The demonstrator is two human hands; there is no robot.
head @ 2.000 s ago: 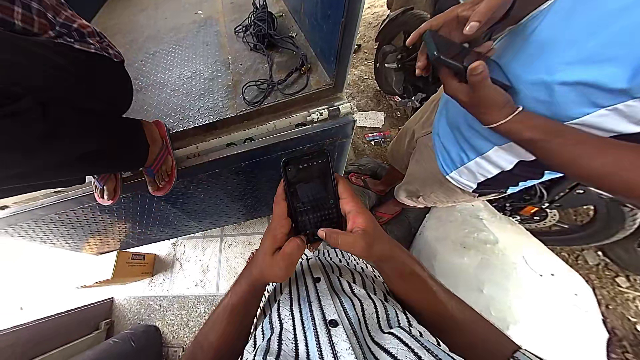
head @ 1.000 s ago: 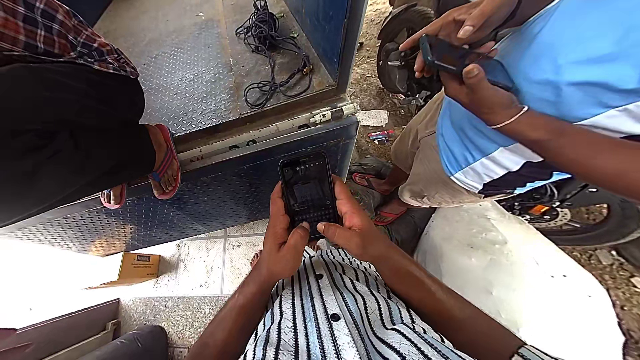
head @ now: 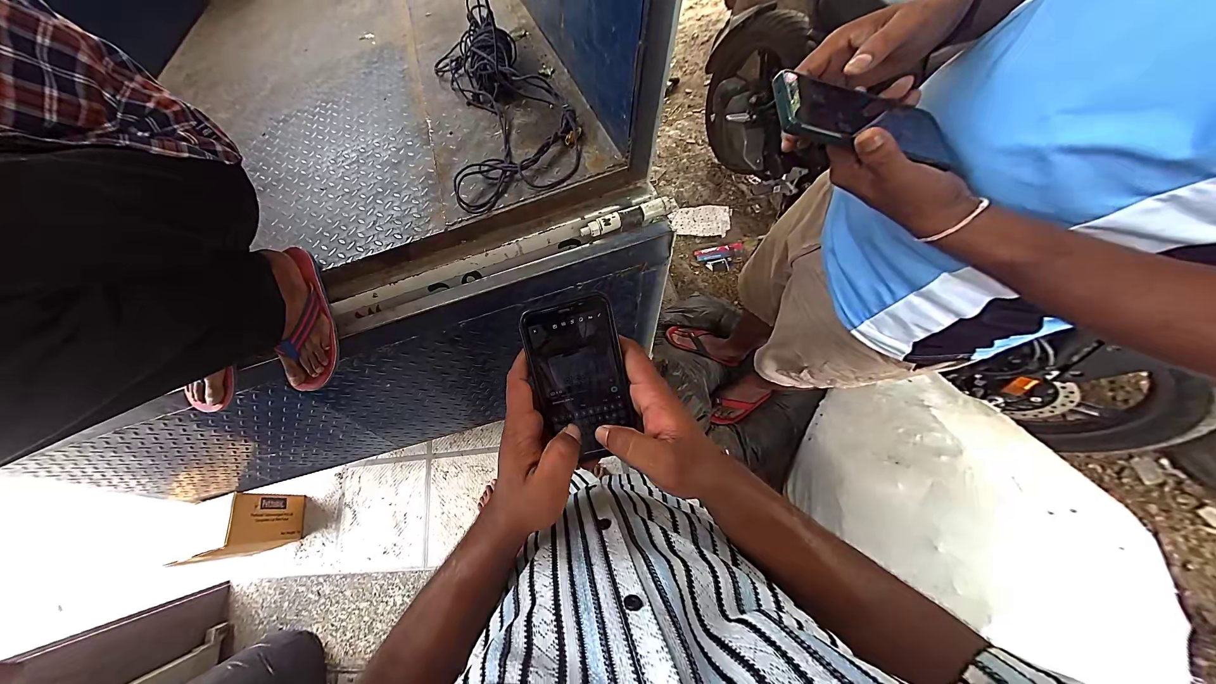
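Note:
A black smartphone [head: 578,375] with a dark screen and an on-screen keyboard is held upright before my striped shirt [head: 627,589]. My left hand [head: 540,456] grips its left side, the thumb over the lower screen. Around the right edge my right hand [head: 655,423] is closed, its thumb also at the keyboard. The fingers behind the phone are hidden. Beyond the phone stands the blue diamond-plate metal side panel [head: 408,370] of a truck bed or similar platform.
At right, a person in a blue shirt [head: 1064,114] holds another phone [head: 855,119]. A person's sandalled foot [head: 309,323] rests on the platform edge. Black cable [head: 489,66] lies coiled on the metal floor. A cardboard box [head: 266,518], motorcycle wheel [head: 760,95] and white surface [head: 912,494] are nearby.
My thumbs have shifted slightly over the lower screen, while both hands keep hold of the phone. The foot at left has moved slightly to the right since the first frame.

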